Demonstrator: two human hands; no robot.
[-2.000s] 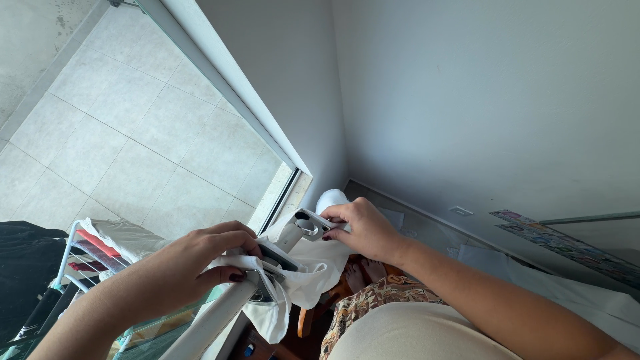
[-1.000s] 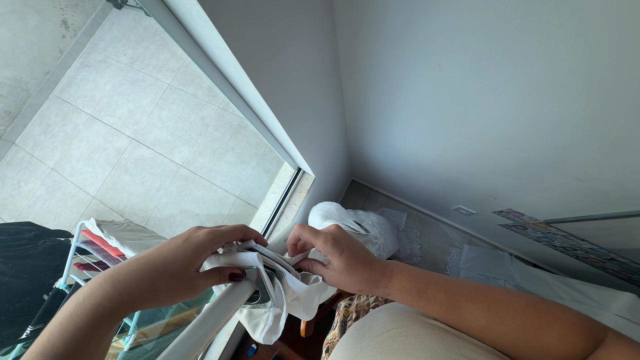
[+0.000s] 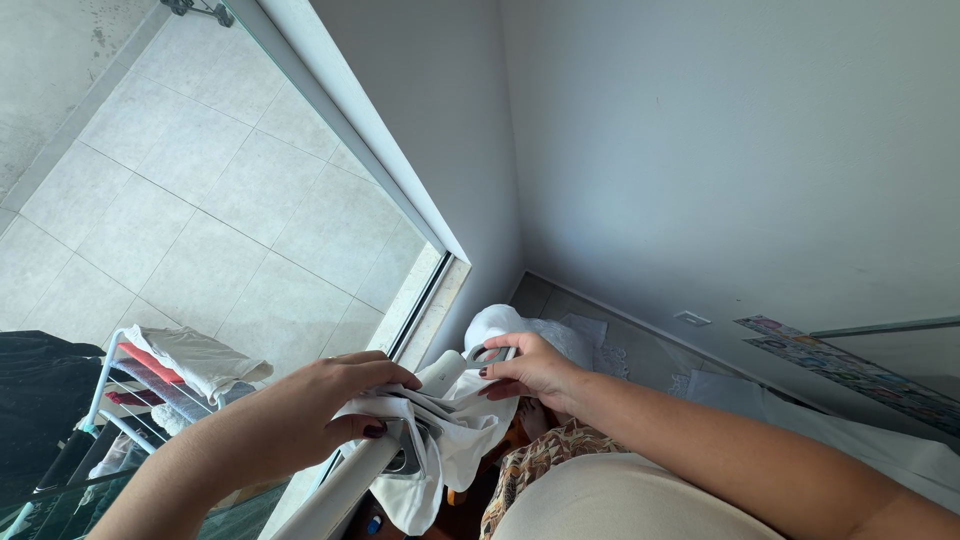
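Note:
A white curtain [image 3: 469, 442] with metal grommets hangs bunched on a thick white curtain rod [image 3: 337, 487]. My left hand [image 3: 352, 405] grips the gathered cloth and its rings around the rod, thumb below and fingers over the top. To the right, my right hand [image 3: 529, 367] pinches the curtain's edge beside one grommet [image 3: 491, 356], close to the rod's rounded end [image 3: 444, 373]. The grommet stands apart from the bunch, and whether the rod's tip touches it I cannot tell. Part of the bunched cloth is hidden by my left hand.
A glass door's frame [image 3: 375, 165] runs beside the rod. Below left, a drying rack [image 3: 105, 375] holds clothes. More white fabric [image 3: 562, 334] lies low by the wall corner. A patterned strip [image 3: 847, 367] lies at the right, and a chair's orange wooden part shows below.
My right hand was at the bunched cloth one second ago and has moved right, with a grommet now held out beside the rod's end. My left hand stays on the gathered curtain.

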